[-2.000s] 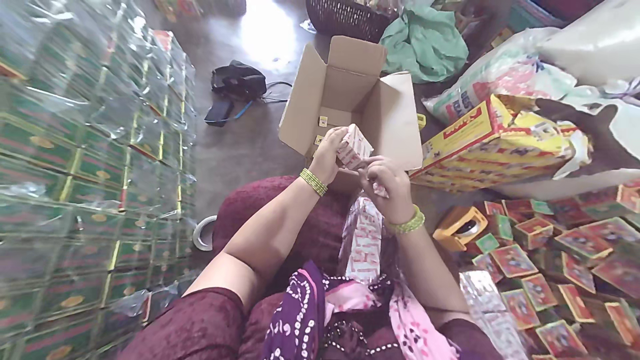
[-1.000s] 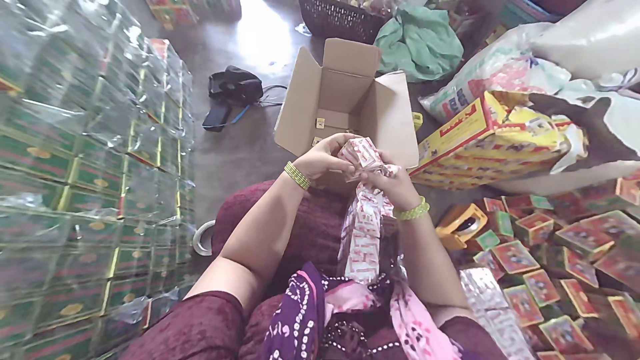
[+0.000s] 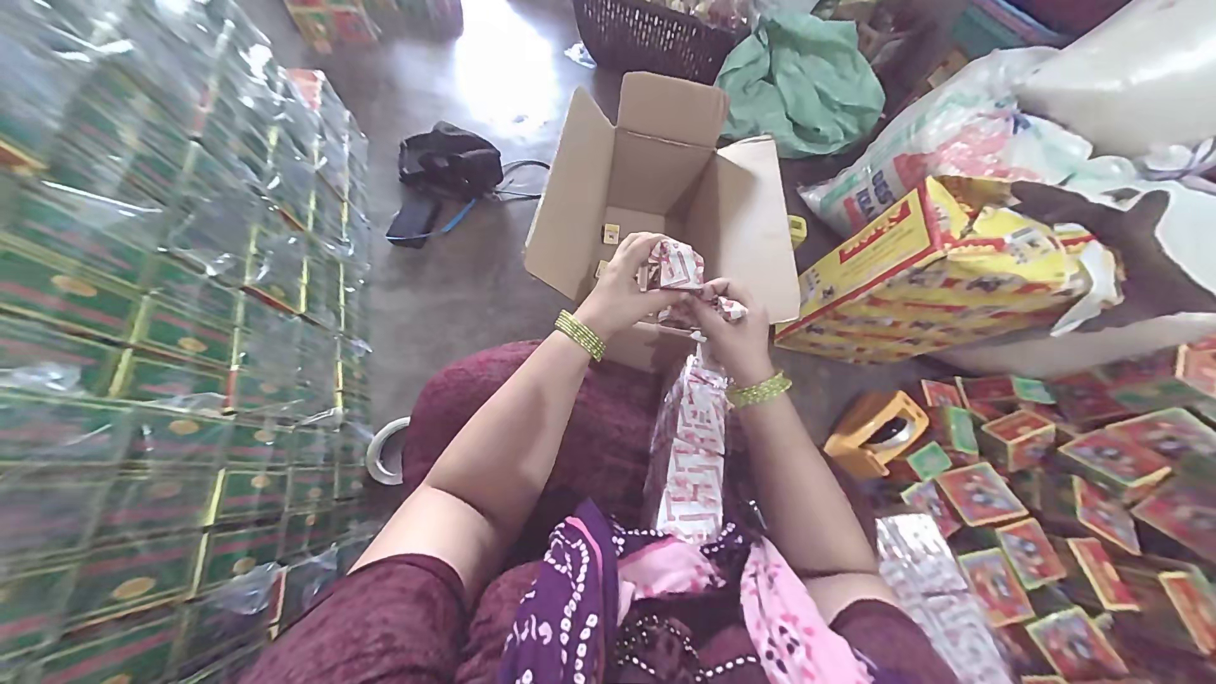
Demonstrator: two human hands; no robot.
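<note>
My left hand [image 3: 622,290] holds a small pack with red and white printing [image 3: 676,266] above the near side of an open cardboard box [image 3: 660,180]. Against the pack's lower right side, the fingers of my right hand [image 3: 736,328] pinch a piece of its printed wrapping. Inside the box lie small yellowish pieces [image 3: 611,233]. A long clear-wrapped stack of red-and-white packs [image 3: 692,456] rests on my lap, below my hands.
Plastic-wrapped green boxes [image 3: 171,380] are stacked at left. A black bag [image 3: 448,161] lies on the floor. At right are a torn yellow carton [image 3: 931,275], an orange tape dispenser [image 3: 879,432] and many small red-and-green boxes [image 3: 983,494]. Behind stand a dark basket [image 3: 655,38] and green cloth [image 3: 803,85].
My hands have shifted and turned the small pack between them. They were closer together around it one second ago; now the right fingers are lower, at its wrapping.
</note>
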